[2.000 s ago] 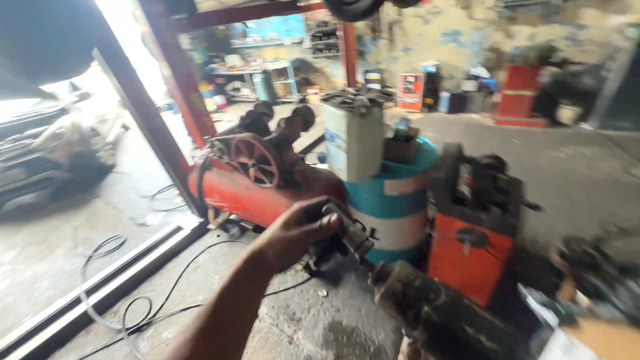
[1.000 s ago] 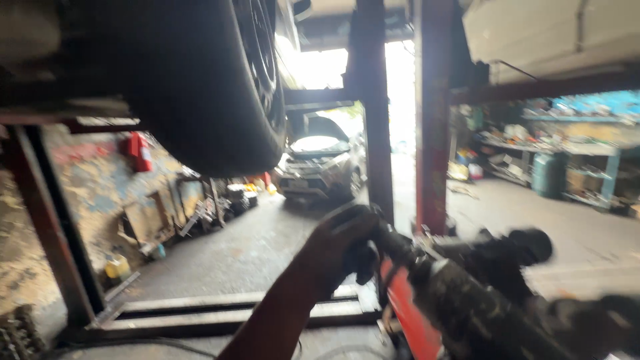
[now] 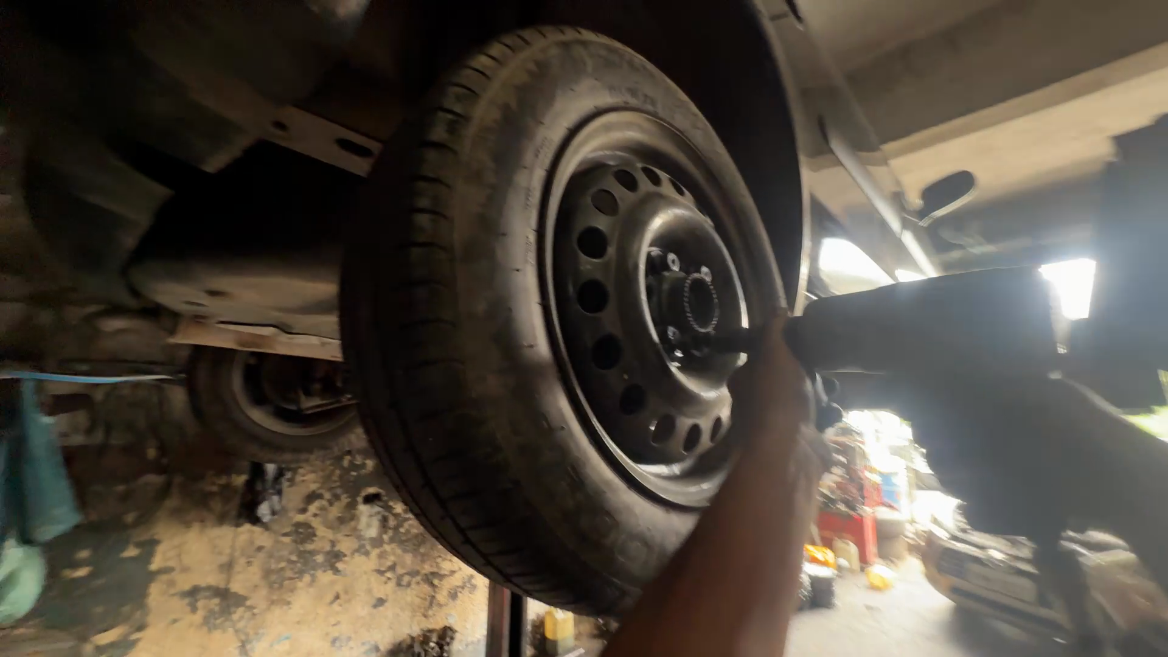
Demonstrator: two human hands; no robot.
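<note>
A black steel wheel (image 3: 639, 301) with its tyre (image 3: 474, 301) hangs on a raised car. My left hand (image 3: 776, 374) is closed around the front end of a dark power wrench, apparently an impact wrench (image 3: 922, 319). Its socket (image 3: 730, 340) points at the lug nuts around the hub and reaches the lower right part of the hub area; whether it sits on a nut cannot be told. The tool's body extends to the right. Below and behind it is a dark, blurred shape in which my right hand cannot be made out.
Overhead is the car's underside (image 3: 246, 274), with another wheel (image 3: 283, 401) farther back. A peeling wall (image 3: 274, 566) stands behind, and a green cloth (image 3: 36, 484) hangs at left. Red equipment (image 3: 849, 534) and a yellow container (image 3: 879, 577) are at lower right.
The view has swung from the compressor and blue-white drum, past a hanging tyre, to this wheel up close. The tool, held low before, is now raised with its socket at the hub.
</note>
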